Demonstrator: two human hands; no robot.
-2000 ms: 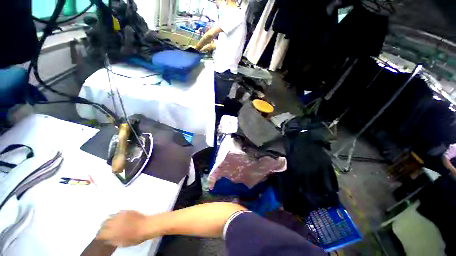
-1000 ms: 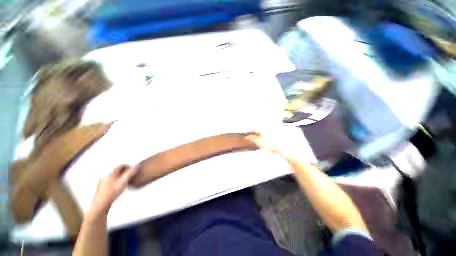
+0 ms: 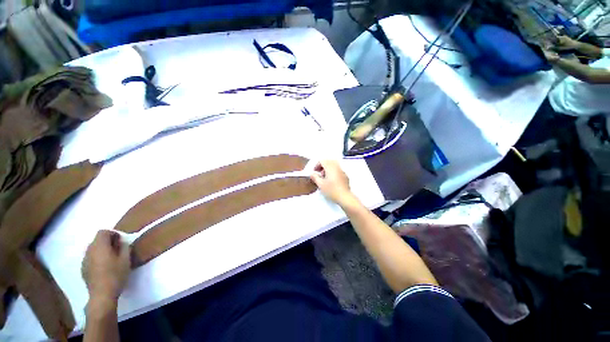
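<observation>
Two brown curved pieces lie side by side on the white table: an upper one (image 3: 207,184) and a lower one (image 3: 221,215). A narrow white curved strip (image 3: 217,194) runs between them. My left hand (image 3: 107,262) pinches its left end, beside the left tip of the lower piece. My right hand (image 3: 330,182) pinches its right end, over the right tips of the brown pieces. Whether the fingers also hold brown cloth is hidden. The steam iron (image 3: 378,120) with its pale wooden handle rests on a dark mat (image 3: 404,160) at the right.
Crossed brown pieces (image 3: 50,197) and a crumpled brown pile (image 3: 60,100) lie at the left. Dark-edged strips (image 3: 277,89), a black loop (image 3: 274,55) and a dark tie (image 3: 151,88) lie at the back. A second white-covered table (image 3: 461,127) and a person's arm (image 3: 578,67) are at the right.
The view has steadied. Two brown pieces now lie side by side where one showed between my hands, with the white strip between them. My left hand is lower and further left.
</observation>
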